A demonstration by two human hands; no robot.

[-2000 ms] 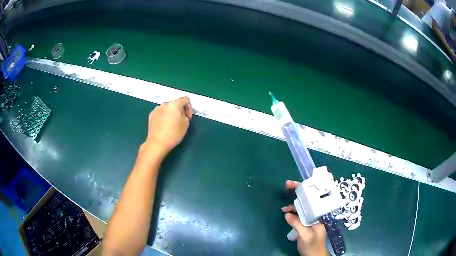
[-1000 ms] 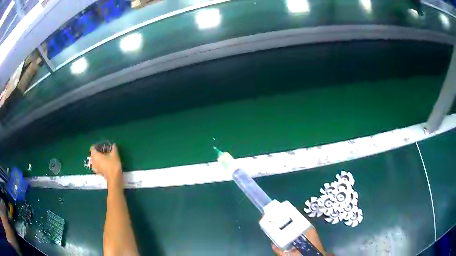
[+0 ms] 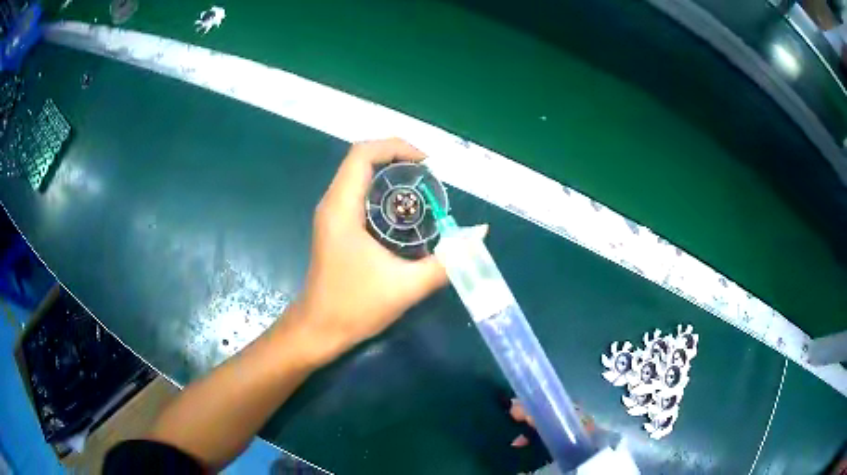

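Note:
My left hand (image 3: 358, 260) holds a clear round fan housing (image 3: 407, 205) over the bench, its open side with spokes and coppery centre facing me. My right hand (image 3: 531, 422) is partly hidden at the bottom edge, behind the dispensing gun (image 3: 608, 460), whose white body is cut off by the frame. The gun's long translucent syringe barrel (image 3: 525, 357) points up and left. Its green tapered tip (image 3: 435, 204) is over the right part of the housing; I cannot tell if it touches.
A cluster of white fan rotors (image 3: 653, 376) lies on the bench at right. A white rail (image 3: 557, 218) separates bench and belt. One rotor (image 3: 211, 19) is on the belt. A green perforated panel (image 3: 46, 144), blue bin (image 3: 19, 32) and box of black parts (image 3: 79, 366) are at left.
My left hand has picked the housing up from the belt and brought it over the bench. The gun's tip has come to the housing. The view has tilted and shifted.

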